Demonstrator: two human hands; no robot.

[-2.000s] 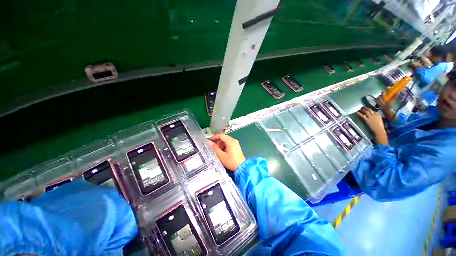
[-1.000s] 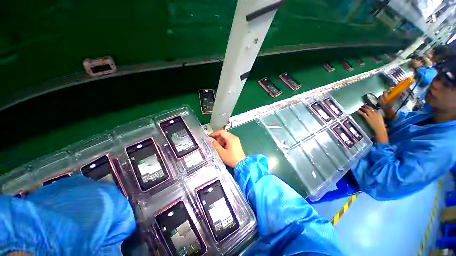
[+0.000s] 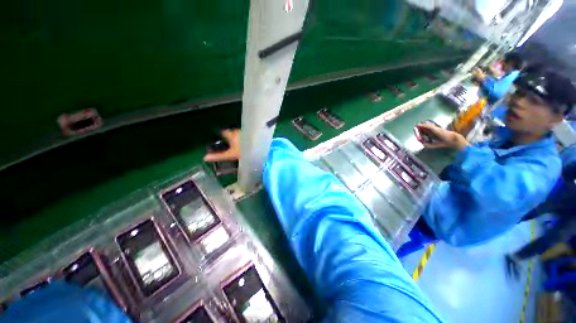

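My right hand (image 3: 228, 146) reaches past the white post over the dark green conveyor belt (image 3: 136, 151). Its thumb and fingers are spread around something dark, blurred and partly hidden; I cannot tell whether they grip it. A phone unit (image 3: 225, 168) lies just below the hand on the belt. In front of me is a clear blister tray (image 3: 205, 274) with black, pink-edged phone units in its pockets, such as this one (image 3: 191, 208). My left hand is out of sight; only its blue sleeve shows at the bottom left, over the tray.
A white post (image 3: 268, 88) stands between my right forearm and the belt's left part. A second clear tray (image 3: 350, 167), partly filled, lies to the right. A person (image 3: 499, 189) in blue sits beyond it, holding up a unit (image 3: 429, 132). More units (image 3: 307, 128) lie on the belt.
My right hand has left the tray's right edge and reached forward and left to the belt. The view has shifted. The neighbouring person's hand is now raised with a unit.
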